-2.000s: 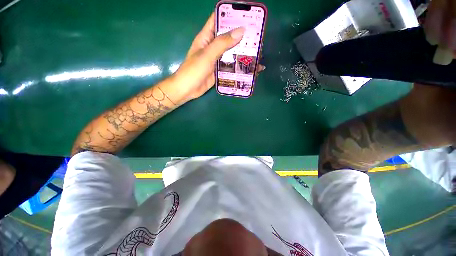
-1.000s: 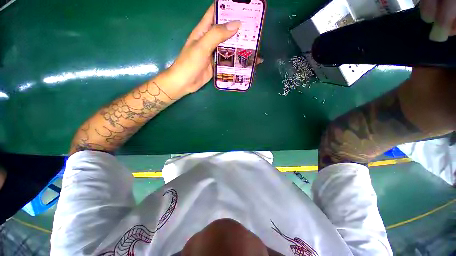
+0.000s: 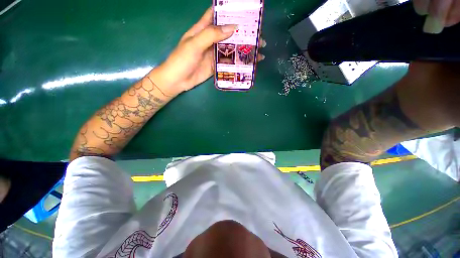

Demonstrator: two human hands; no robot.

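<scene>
My left hand (image 3: 194,58) holds a smartphone (image 3: 235,63) upright in the view, its thumb over the bright pinkish screen. The phone's top edge is cut off by the picture's edge. My right hand (image 3: 438,14) is partly cut off at the top right, its fingers closed on a long, thick black electric screwdriver (image 3: 370,43). The screwdriver lies across the view in front of the white-silver screw feeder (image 3: 335,73) and hides part of it. Its tip is not distinguishable.
Tiny silver screws (image 3: 298,74) lie in a loose pile left of the feeder on the glossy green bench (image 3: 202,128). A blue stool (image 3: 43,204) and a person's dark clothing (image 3: 35,184) are at the left. A white sleeve (image 3: 439,153) shows at the right.
The phone and my left hand have shifted slightly up and left, and my thumb has moved a little on the screen. The screwdriver and feeder also sit slightly higher and further left in view.
</scene>
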